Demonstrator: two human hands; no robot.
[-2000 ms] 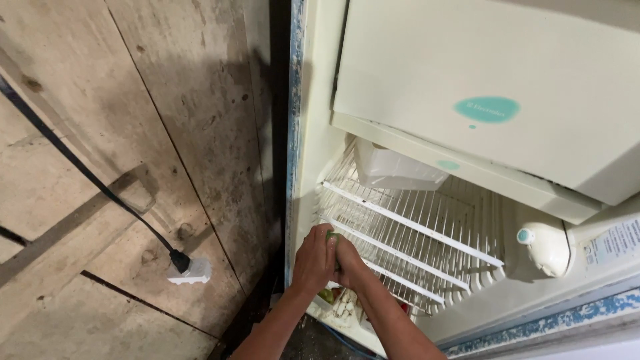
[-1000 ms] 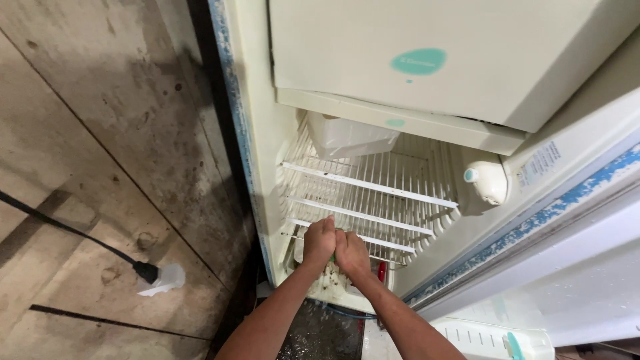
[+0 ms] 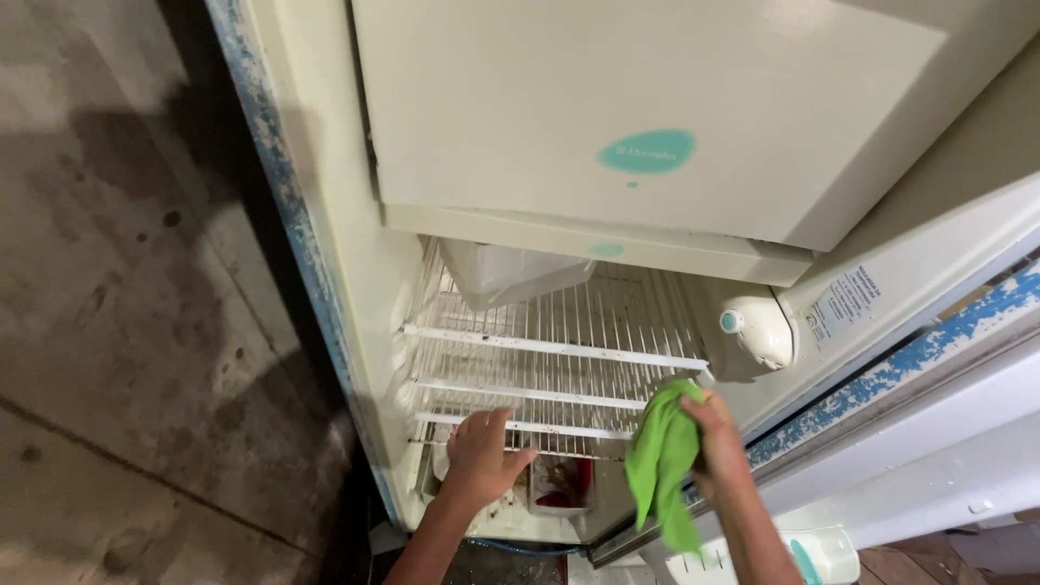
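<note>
My right hand is closed on a bright green cloth, which hangs down in front of the right ends of the wire shelves. My left hand holds nothing; its fingers are spread near the front edge of the lower shelves. An open refrigerator has several white wire shelves with dark specks on their front bars. A translucent plastic container sits on the upper shelf, partly hidden behind the freezer compartment's front. Beneath the shelves, a container holds red and brownish items.
A thermostat housing with a knob juts from the right inner wall. The open refrigerator door, with a door bin, stands at right. Wooden boards are at left. The cabinet's blue edge has chipped paint.
My hands were together in front of the shelves; now they are apart. The right has moved right, with the green cloth hanging from it, and the left is open. The view is closer to the refrigerator.
</note>
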